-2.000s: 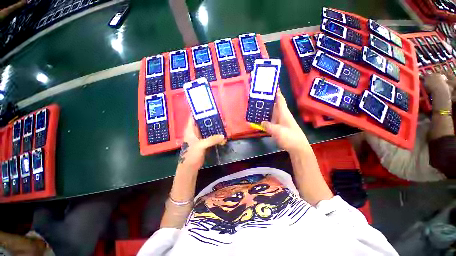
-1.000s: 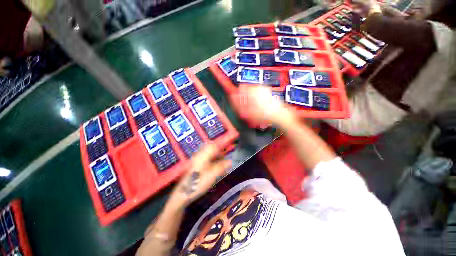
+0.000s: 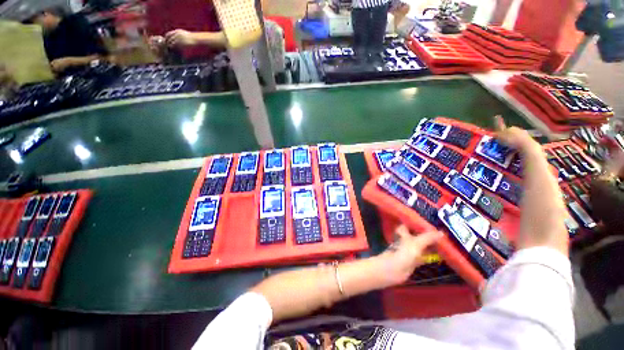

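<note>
The right red-orange phone tray (image 3: 455, 240) sits tilted over another tray, with keypad phones in rows; two phones (image 3: 460, 227) lie close together near its front. My left hand (image 3: 410, 256) is on its front-left edge, with a yellow cover visible by the fingers. My right hand (image 3: 518, 142) reaches over its far right corner, and its fingertips are partly hidden. The middle phone tray (image 3: 236, 229) lies flat on the green worktop, five lit phones in the back row and several in the front row, with one open slot second from left.
Another phone tray (image 3: 75, 222) is at the left. Stacked red trays (image 3: 506, 51) stand at the far right, with a tray stack (image 3: 557, 102) nearer. A pale post (image 3: 253, 102) rises beyond the middle tray. People sit or stand across the green line.
The right tray has turned and tilted, its phones now slanting. My left hand has moved from the middle tray's corner to the right tray's front edge; my right hand has moved to its far corner.
</note>
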